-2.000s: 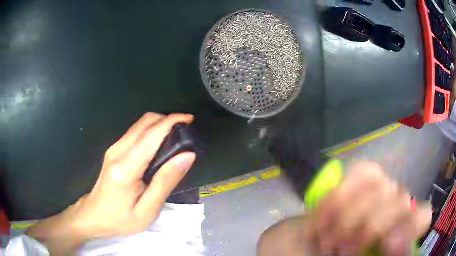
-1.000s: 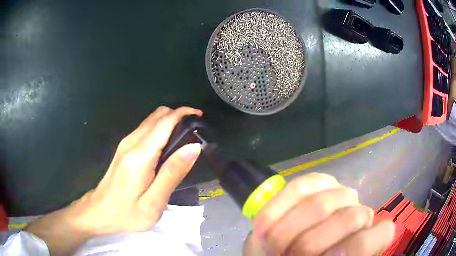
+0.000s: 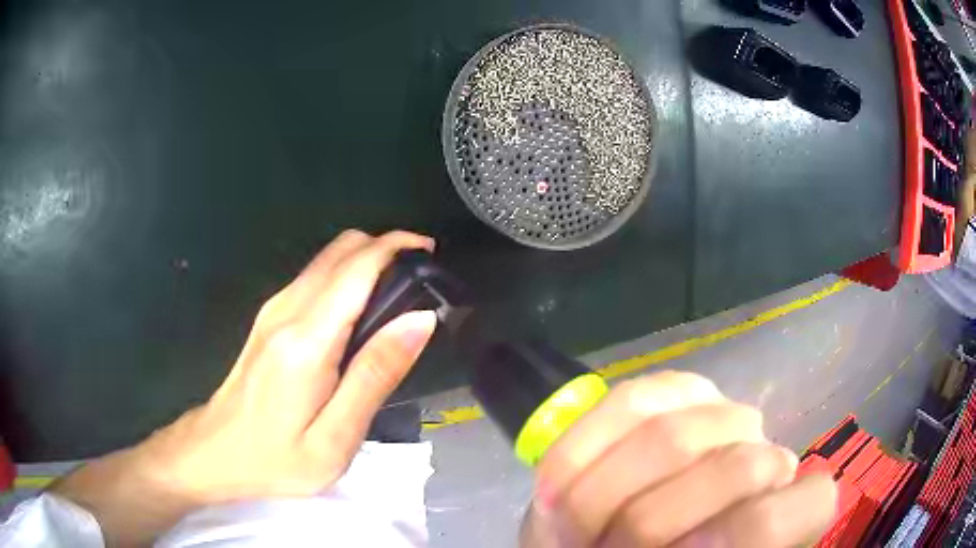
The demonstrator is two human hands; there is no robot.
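My left hand (image 3: 289, 375) grips a black plastic housing (image 3: 398, 291), its end showing between thumb and fingers at the centre left. My right hand (image 3: 674, 466) is closed around the electric screwdriver (image 3: 535, 391), black nose with a lime-green ring. Its tip points up and left and meets the end of the housing. The bit's exact seat is too small to tell. A round grey screw tray (image 3: 498, 214) lies beyond the hands, with silver screws (image 3: 610, 118) heaped along its top and right and bare small holes at the lower left.
Black housings (image 3: 749, 62) stand on the dark bench (image 3: 214, 128) at the upper right. A red-orange parts tray (image 3: 912, 161) is at the far right. Red-orange trays (image 3: 856, 476) are stacked lower right, beside the grey floor with a yellow line. Part of a person's sleeve (image 3: 952, 289) shows at the right edge.
The screwdriver has swung from near the screw tray leftward to the housing. Over the last second its tip has stayed at the housing, with only slight movement.
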